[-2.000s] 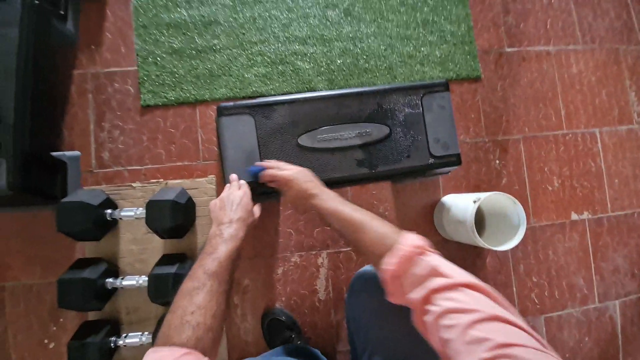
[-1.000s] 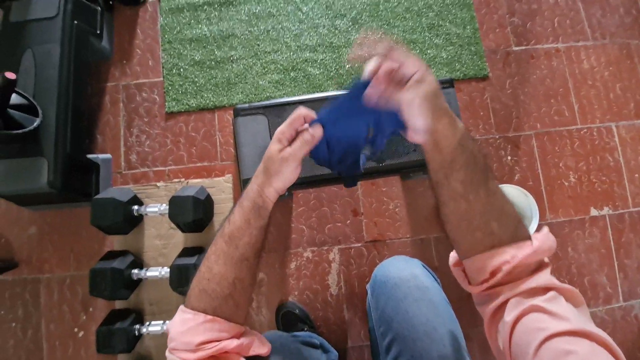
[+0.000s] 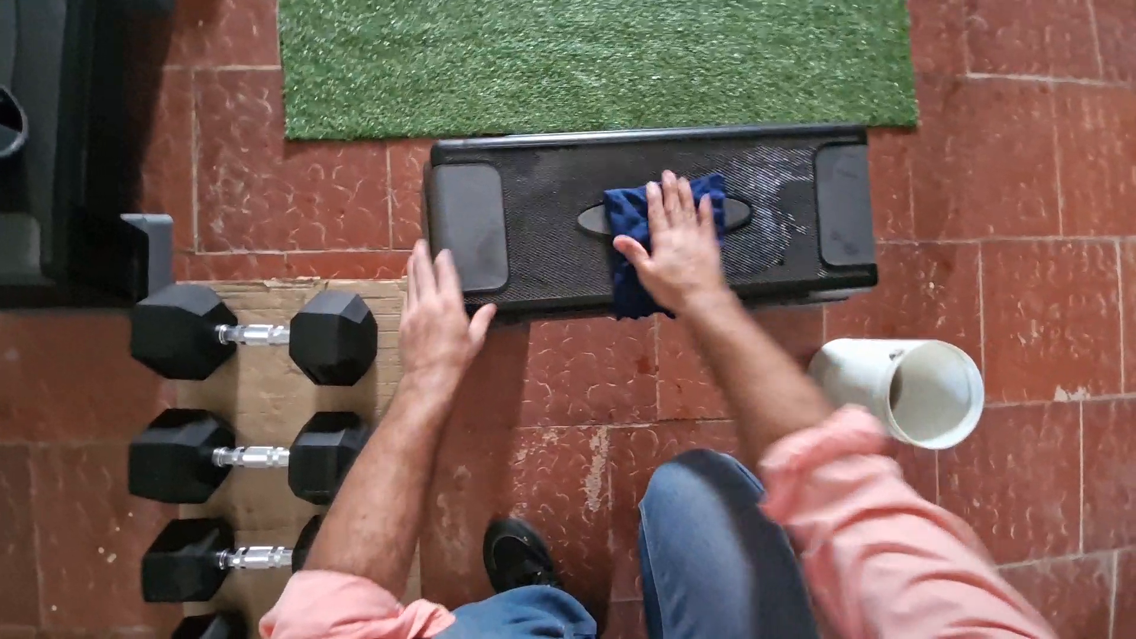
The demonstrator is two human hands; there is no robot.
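Note:
A black aerobic step platform [image 3: 550, 195] lies on the tiled floor, with whitish wet-looking marks right of its middle. My right hand [image 3: 682, 244] lies flat, fingers spread, on a dark blue cloth [image 3: 626, 288] that covers most of the platform's oval centre badge. The cloth's lower edge hangs over the near side of the platform. At the platform's near left corner is my left hand [image 3: 439, 315], its fingers spread and holding nothing; whether it presses on the edge, I cannot tell.
Several black hex dumbbells [image 3: 253, 335] with chrome handles rest on cardboard [image 3: 390, 328] at the left. A white plastic bucket [image 3: 936, 395] stands at the right. Artificial grass [image 3: 595, 62] lies beyond the platform. Black equipment [image 3: 67, 177] occupies the upper left.
One second ago both hands held the cloth raised above the platform. Now the cloth lies on the platform under my right hand, and my left hand has let go of it.

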